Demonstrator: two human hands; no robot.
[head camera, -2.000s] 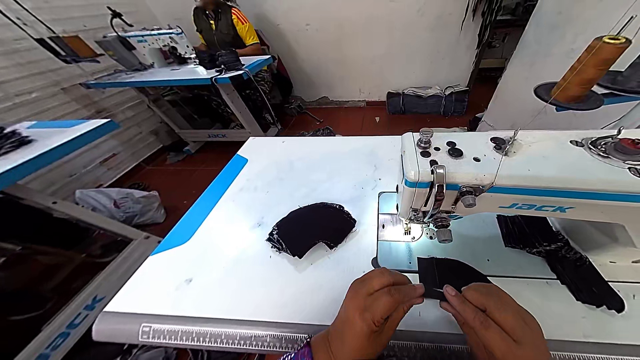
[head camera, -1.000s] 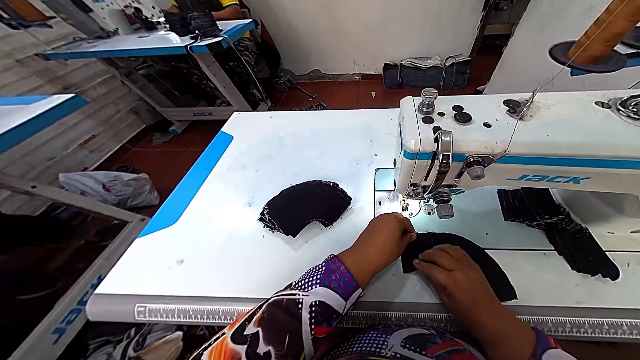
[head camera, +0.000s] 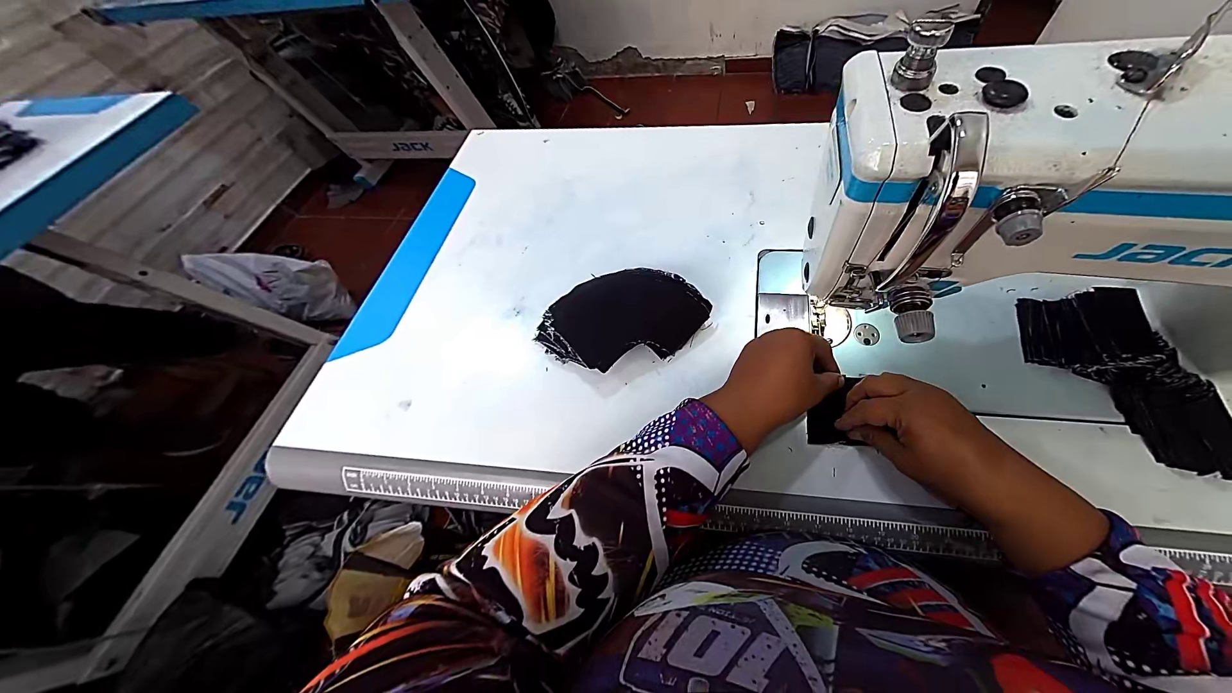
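Observation:
My left hand (head camera: 782, 377) pinches the upper edge of a black fabric piece (head camera: 826, 420) just in front of the presser foot and needle area of a white and blue Jack sewing machine (head camera: 1020, 144). On the right, my right hand (head camera: 900, 416) grips the same piece between thumb and fingers. Both hands hide much of the fabric and the presser foot. A curved stack of black fabric pieces (head camera: 626, 316) lies on the white table left of the machine. More black pieces (head camera: 1126, 371) lie in a bent row under the machine arm.
The white sewing table (head camera: 423, 404) has a measuring scale (head camera: 452, 488) along its front edge. Another table (head camera: 87, 144) stands at the left. A white plastic bag (head camera: 274, 287) lies on the floor. A dark tied bundle (head camera: 818, 60) sits by the wall.
Two seconds ago both hands held the fabric nearer the table's front edge; my left hand has since moved up beside the needle area. The view has tilted down, and the other person is out of view.

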